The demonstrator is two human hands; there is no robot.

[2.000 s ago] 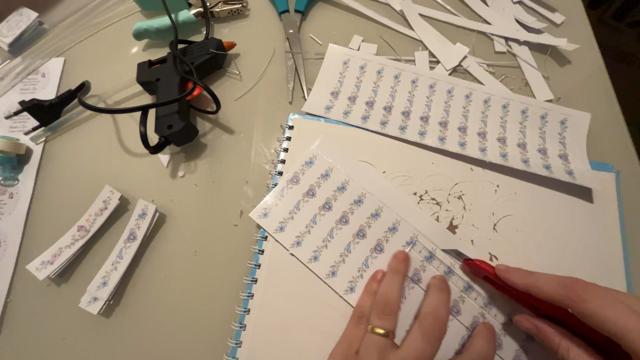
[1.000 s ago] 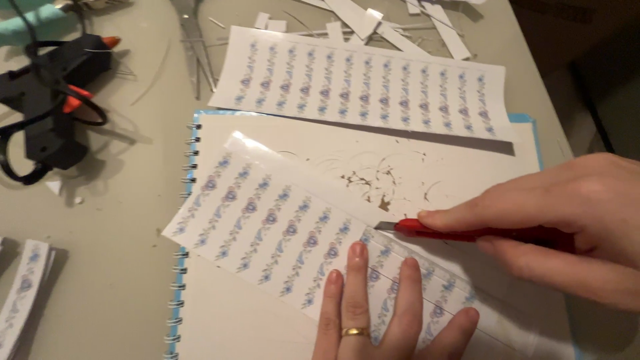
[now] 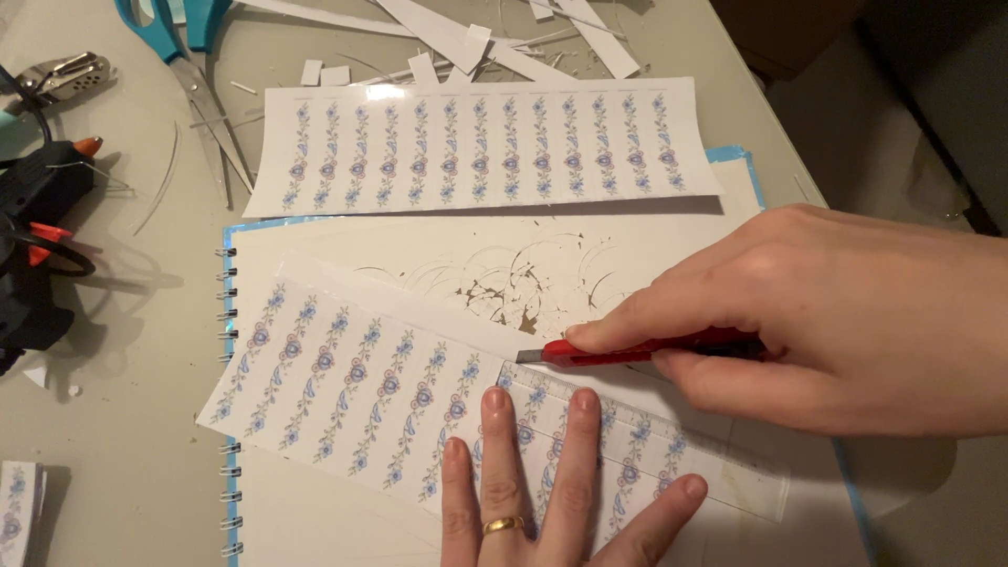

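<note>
My right hand (image 3: 819,323) grips a red snap-off utility knife (image 3: 602,351); its blade tip meets the upper edge of a sheet printed with floral strips (image 3: 358,366), beside the end of a clear plastic ruler (image 3: 740,476). Fingers spread, my left hand (image 3: 543,496) presses flat on the ruler and the sheet. The sheet lies tilted on a spiral-bound pad (image 3: 315,512) whose surface is scored with cuts. A second sheet of floral strips (image 3: 480,150) lies across the pad's top edge.
Teal-handled scissors (image 3: 201,90) lie at the upper left, near white paper offcuts (image 3: 441,39). A black glue gun (image 3: 39,213) with an orange tip sits at the left. Stacked cut floral strips (image 3: 20,504) are at the lower left. The table edge (image 3: 776,118) runs down the right.
The knife has moved from the sheet's edge over the ruler to the ruler's left end. The view has shifted and come closer.
</note>
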